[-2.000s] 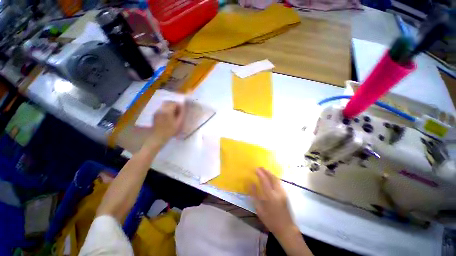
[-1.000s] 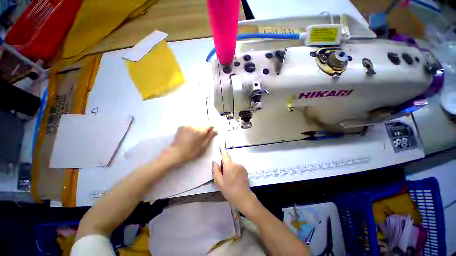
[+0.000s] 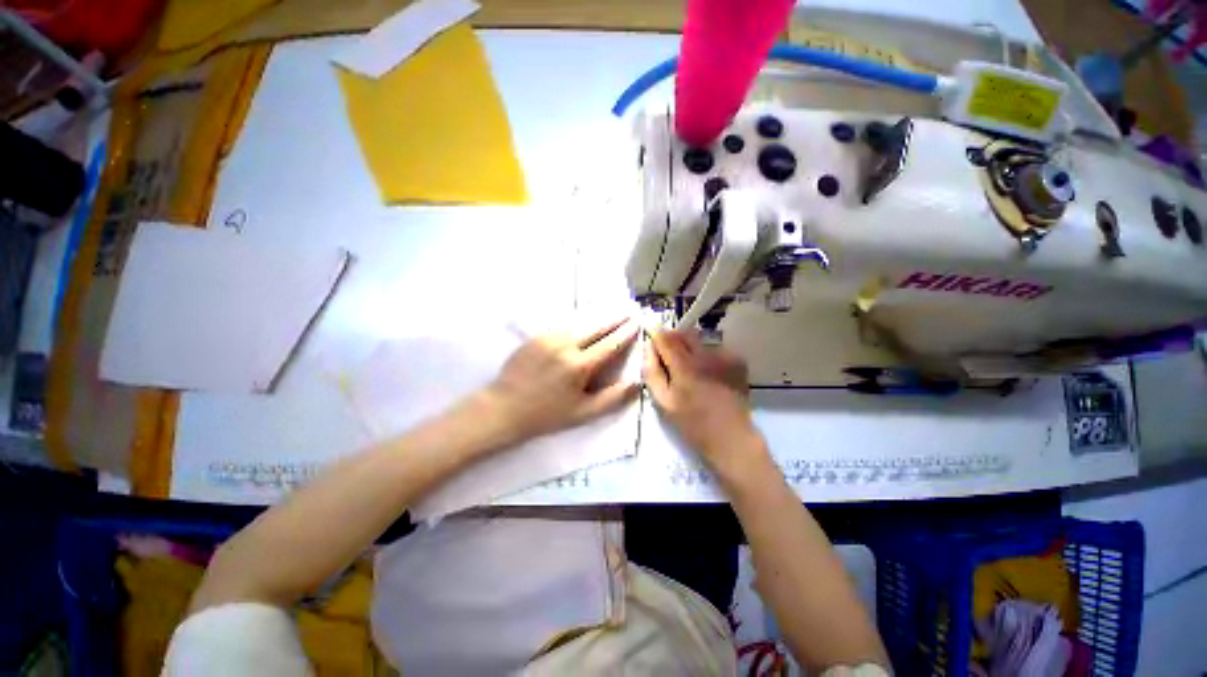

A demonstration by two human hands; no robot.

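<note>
A pale cut piece (image 3: 530, 463) lies on the white table under my left forearm, its right edge at the needle area of the sewing machine (image 3: 821, 251). My left hand (image 3: 563, 377) presses flat on it, fingertips just in front of the presser foot (image 3: 658, 312). My right hand (image 3: 695, 384) is beside it, fingertips on the piece's right edge close to the foot; its fingers are slightly blurred. Whether the fingers pinch the cloth is hard to tell. Another pale cut piece (image 3: 219, 311) lies on the table at the left.
A mustard piece (image 3: 437, 126) with a white strip (image 3: 410, 33) lies behind. Taped cardboard (image 3: 126, 225) borders the left. A pink pen holder (image 3: 725, 66) stands on the machine head. Blue crates (image 3: 1105, 582) flank my lap, where pale pieces (image 3: 496, 589) rest.
The view has moved closer to the needle. Both hands are now nearer the presser foot, with the pale piece's edge brought up to it. The right hand has shifted up beside the left.
</note>
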